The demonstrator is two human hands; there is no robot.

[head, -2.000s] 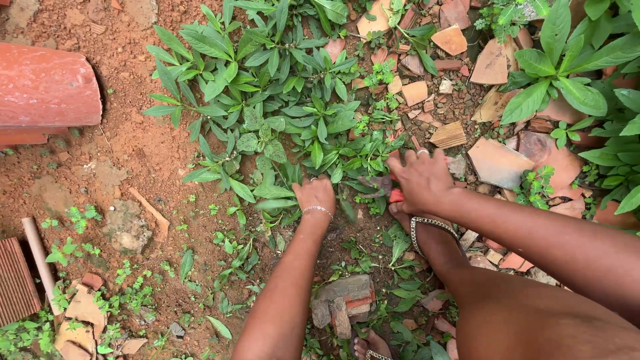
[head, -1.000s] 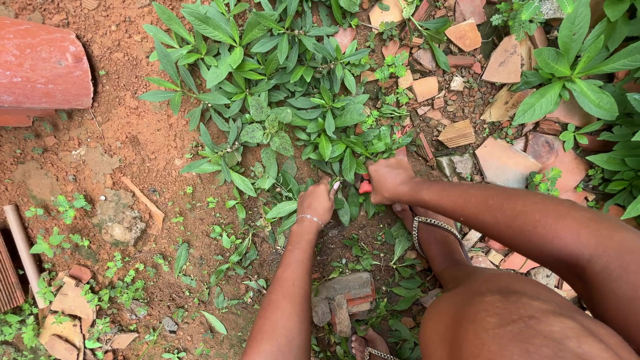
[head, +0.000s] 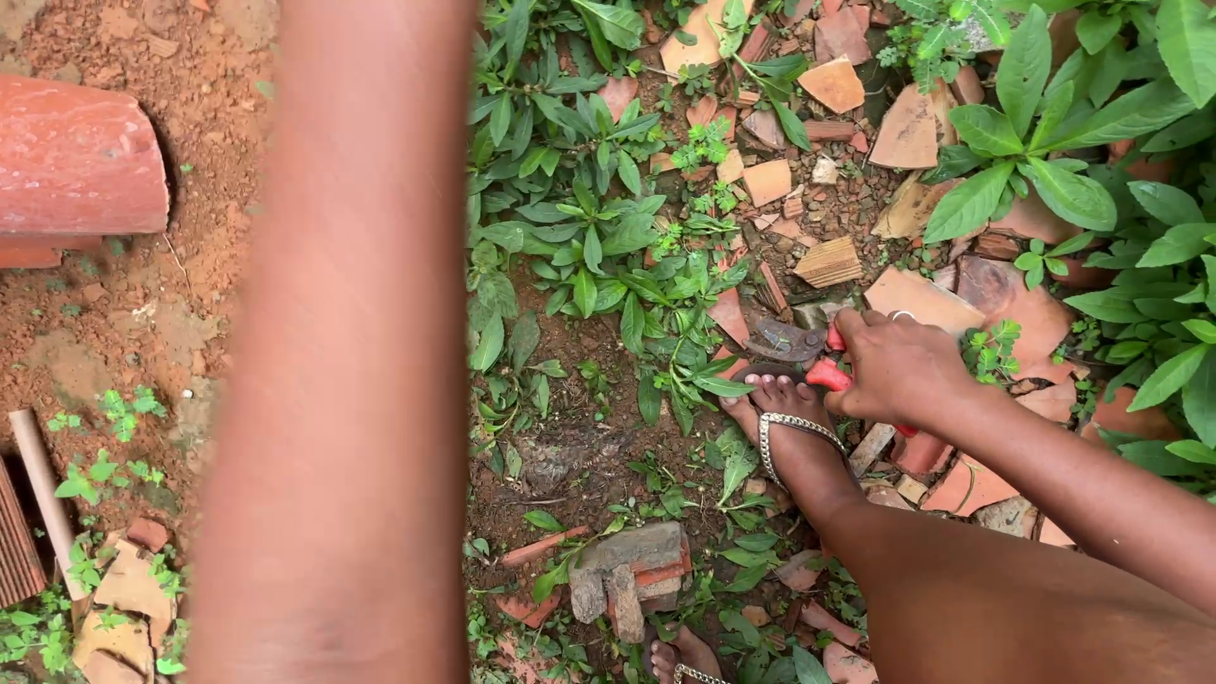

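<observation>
My right hand [head: 893, 370] is closed around the red handles of a pair of pruning shears [head: 790, 340]. The metal jaws point left, just above my sandalled foot [head: 803, 437]. My left forearm, blurred and close to the camera, crosses the view from bottom to top; the left hand is past the top edge. Low leafy green plants [head: 589, 237] grow between the forearm and the shears, a few leaves close to the foot. Some cut or loose leaves [head: 736, 465] lie on the soil beside the foot.
Broken terracotta tile pieces [head: 926, 299] cover the ground on the right, beside larger leafy plants [head: 1054, 152]. A red curved clay tile [head: 81, 157] lies at upper left. A chunk of brick and mortar [head: 632, 575] sits near my other foot [head: 684, 655]. Tile shards [head: 123, 608] lie lower left.
My left hand has left the plants and gone out of view, its forearm now raised across the picture. The right hand has moved right with the shears, away from the plant stems.
</observation>
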